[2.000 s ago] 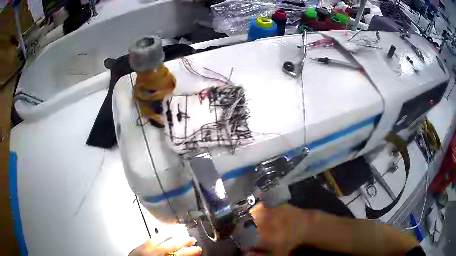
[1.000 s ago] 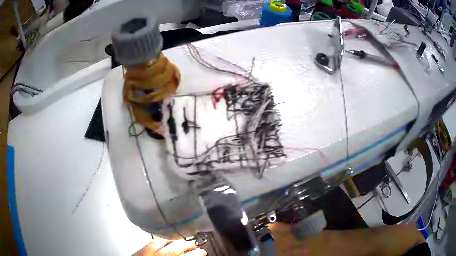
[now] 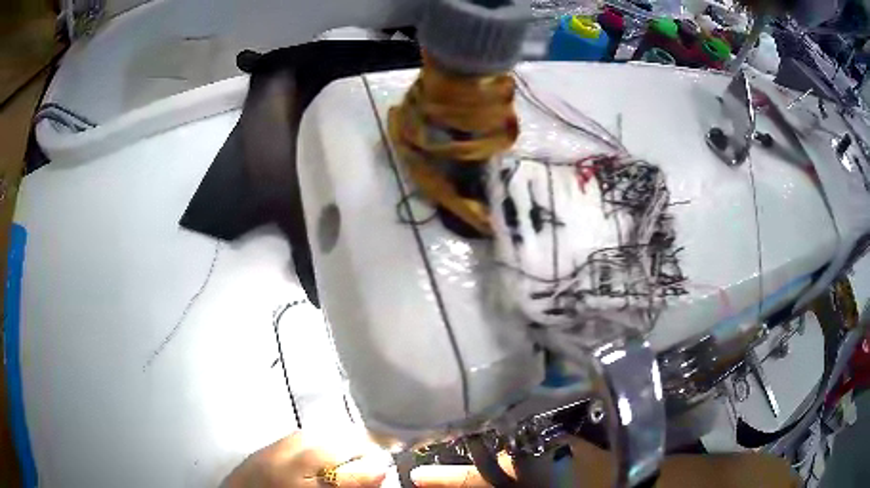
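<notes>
The white sewing machine head (image 3: 382, 286) fills the middle of the view. Its shiny metal guard (image 3: 634, 410) hangs at the front. My left hand (image 3: 310, 465), with a ring on one finger, is low at the bottom edge, partly cut off, beside the bright lamp glow at the needle area. My right hand (image 3: 572, 469) is mostly hidden behind the guard and metal parts, its forearm running right along the bottom edge. What the hands touch is hidden. A black panel (image 3: 229, 186) lies behind and left of the head.
A grey-capped post (image 3: 474, 33) wrapped in tan band stands on the head beside a marked white patch (image 3: 572, 238). Thread cones (image 3: 577, 40) stand behind. Blue tape (image 3: 14, 353) runs along the left table edge. Long thin metal tools (image 3: 763, 381) lie at right.
The view has shifted, so the machine head appears farther right and shows more of its left end. More of the black panel shows. Both hands remain low by the needle area.
</notes>
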